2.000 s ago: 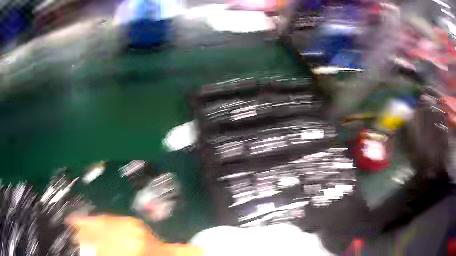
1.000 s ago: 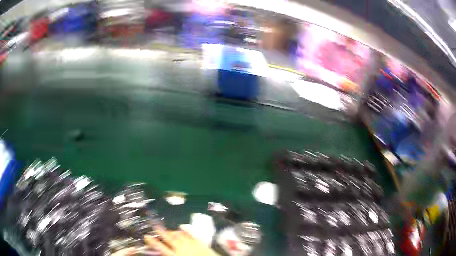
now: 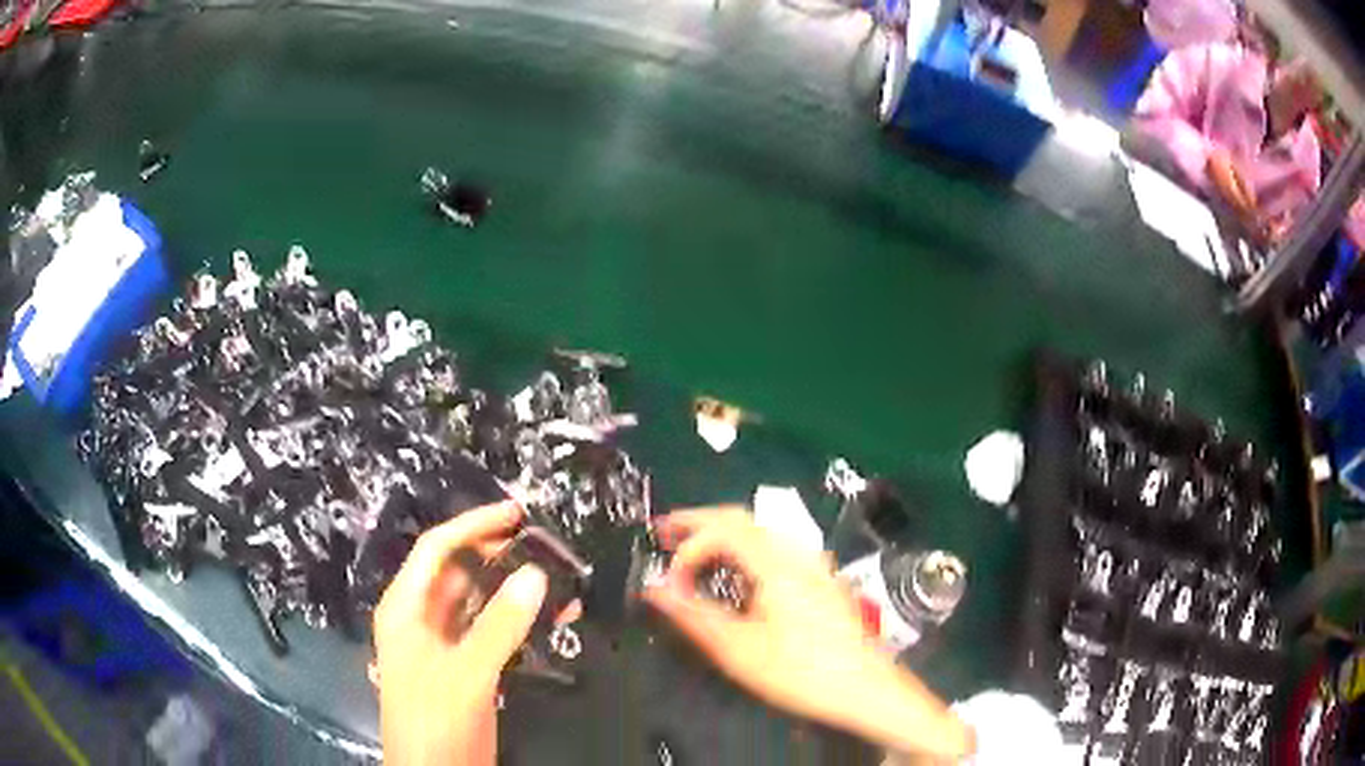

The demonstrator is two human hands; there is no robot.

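Note:
My left hand point(image 3: 449, 636) holds a dark square unit point(image 3: 551, 551) with a shiny edge between thumb and fingers, with a clip handle showing below it. My right hand point(image 3: 771, 621) is just right of the unit, its fingers closed on a silver spring clip point(image 3: 654, 566); more clip metal shows within the fingers. The hands are apart. A large heap of silver and black spring clips point(image 3: 285, 434) lies left of and beyond my left hand. The parts between my hands are partly hidden and blurred.
A black foam tray point(image 3: 1052, 494) with rows of clipped units is at right. A solvent bottle point(image 3: 925, 584), white wipe point(image 3: 788, 518), crumpled wipe point(image 3: 994, 467) and tan scrap point(image 3: 719, 424) lie before it. A blue bin point(image 3: 113, 314) is at left; a lone clip point(image 3: 457, 198) lies beyond.
The view has swung left and sharpened, so the tray sits further right and the full heap shows. Both hands are now in view, with the unit in my left hand.

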